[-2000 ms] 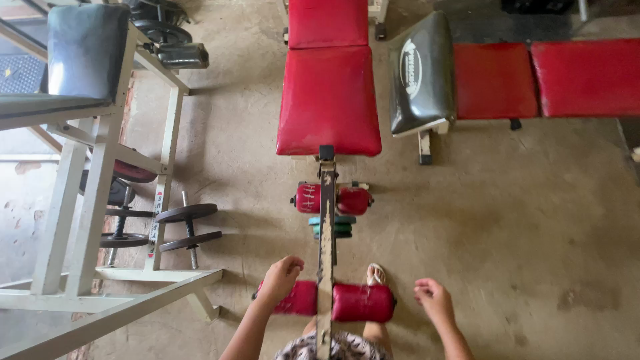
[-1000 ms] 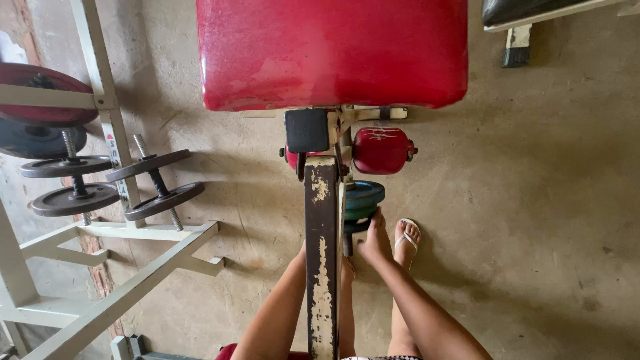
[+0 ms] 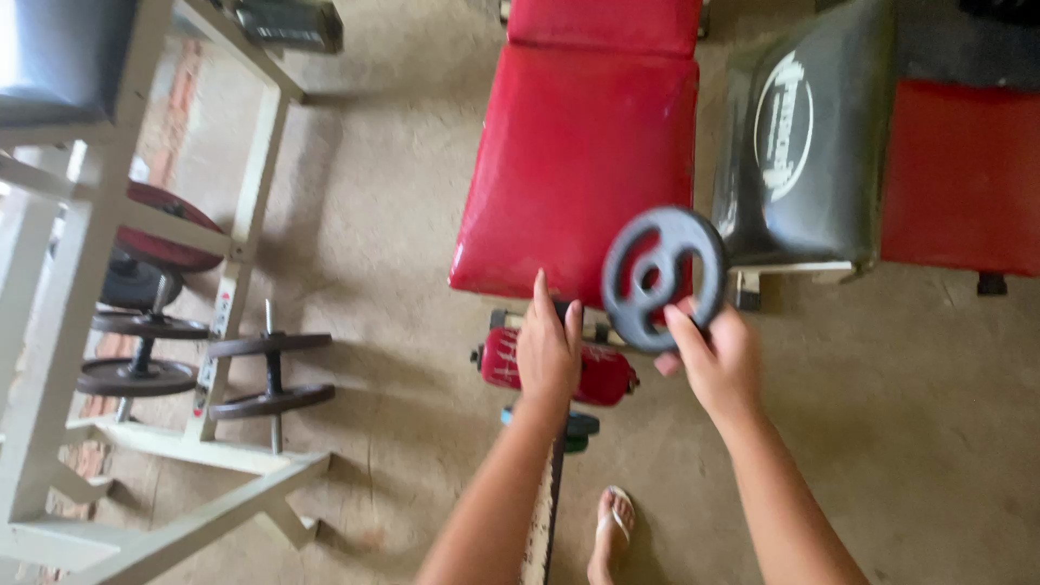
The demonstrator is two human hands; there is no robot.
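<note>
My right hand (image 3: 719,353) grips the lower right rim of a dark grey weight plate (image 3: 666,279), held up over the near right corner of the red padded bench seat (image 3: 585,171). My left hand (image 3: 550,345) is raised by the black end cap of the bench's frame bar, fingers somewhat apart, with nothing seen in it; whether it touches the cap I cannot tell. Under it is a red foam roller (image 3: 601,375) with white stitching. Below the roller, blue and green weight plates (image 3: 577,426) sit low by the bar, partly hidden by my left arm.
At the left stands a white metal frame (image 3: 264,175) with a dark pad. Two dumbbells (image 3: 272,370) with grey plates lean beside it. A black pad (image 3: 804,146) and a red bench (image 3: 963,175) are at the right. My foot in a white sandal (image 3: 615,520) is below.
A second ago my right hand was low at the plates beside the bar; now it is raised with a grey plate. My left hand has come up beside the bar's end. The view has shifted widely.
</note>
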